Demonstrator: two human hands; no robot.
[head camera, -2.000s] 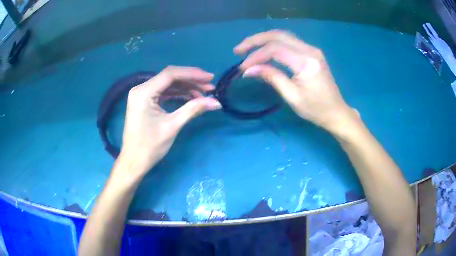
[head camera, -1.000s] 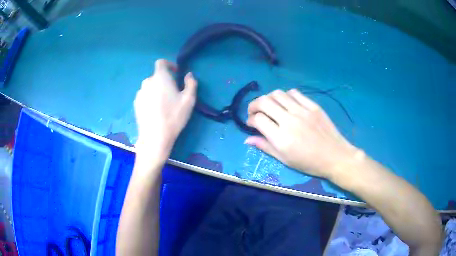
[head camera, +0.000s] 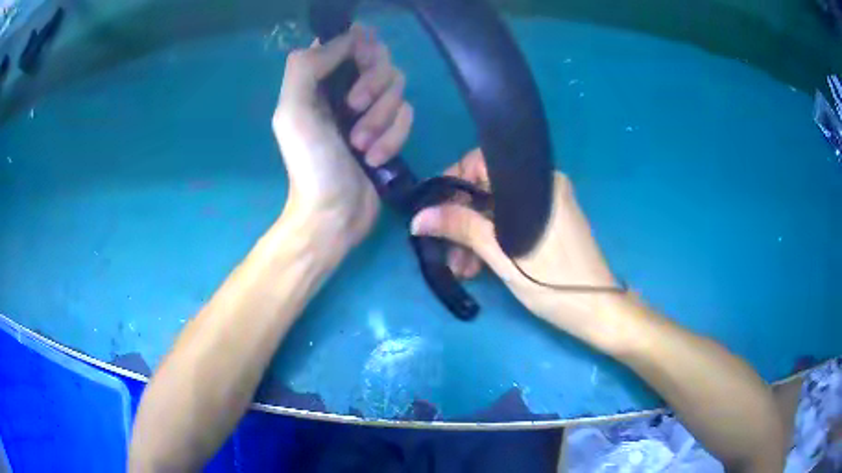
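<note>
A large black padded headband (head camera: 503, 111) is raised above the bench, its arc passing in front of my right wrist. My left hand (head camera: 346, 120) is closed around its left side, fingers wrapped over it. My right hand (head camera: 471, 217) grips a glossy black C-shaped yoke (head camera: 445, 282) at the lower left end of the headband, thumb on top. The yoke touches the headband end there; its free tip points down towards the near edge. A thin dark wire (head camera: 572, 287) trails from the headband's other end across my right wrist.
The green-blue mat (head camera: 166, 222) covers the bench. A blue bin (head camera: 65, 406) is below the edge at left. A carton with crumpled white paper (head camera: 628, 453) is below at right. Small dark parts (head camera: 37, 46) lie at the far left. A clear packet (head camera: 831, 120) lies at far right.
The headband has gone from lying on the mat to being held up, closer to the camera. My left hand now wraps around it, and my right hand has moved onto the joint with the yoke.
</note>
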